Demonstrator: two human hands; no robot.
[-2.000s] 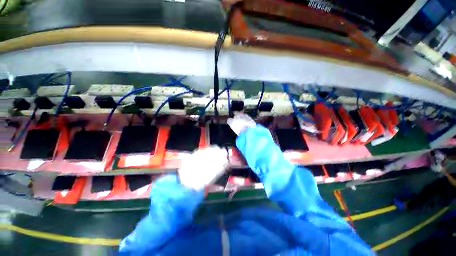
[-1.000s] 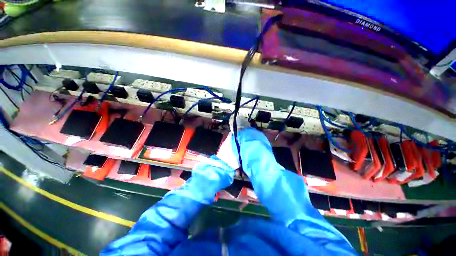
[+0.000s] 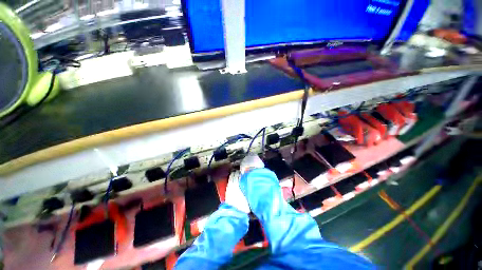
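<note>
Flat black boxes (image 3: 154, 223) lie in a row on the pink shelf under the bench, some with orange-red trays (image 3: 117, 215) showing at their edges. My left hand (image 3: 236, 194), in a white glove, is over the shelf in the middle of the row. My right hand (image 3: 251, 163), also white-gloved, is close beside it, near the power strip (image 3: 138, 182). The fingers of both hands are blurred and partly hidden, and I cannot tell what they hold. Blue cables (image 3: 168, 170) and black adapters (image 3: 220, 154) run along the strip.
A blue-screened monitor (image 3: 312, 21) stands on the bench above, beside a reddish frame or tray (image 3: 346, 68). A green round object (image 3: 43, 89) is at the left. A black cord (image 3: 303, 108) hangs over the wooden edge. Upright orange-red trays (image 3: 359, 128) stand at the right. A lower shelf holds more boxes.
The view has tilted up and turned, showing more bench and monitor. My hands remain close together and now reach over the row left of the hanging black cord.
</note>
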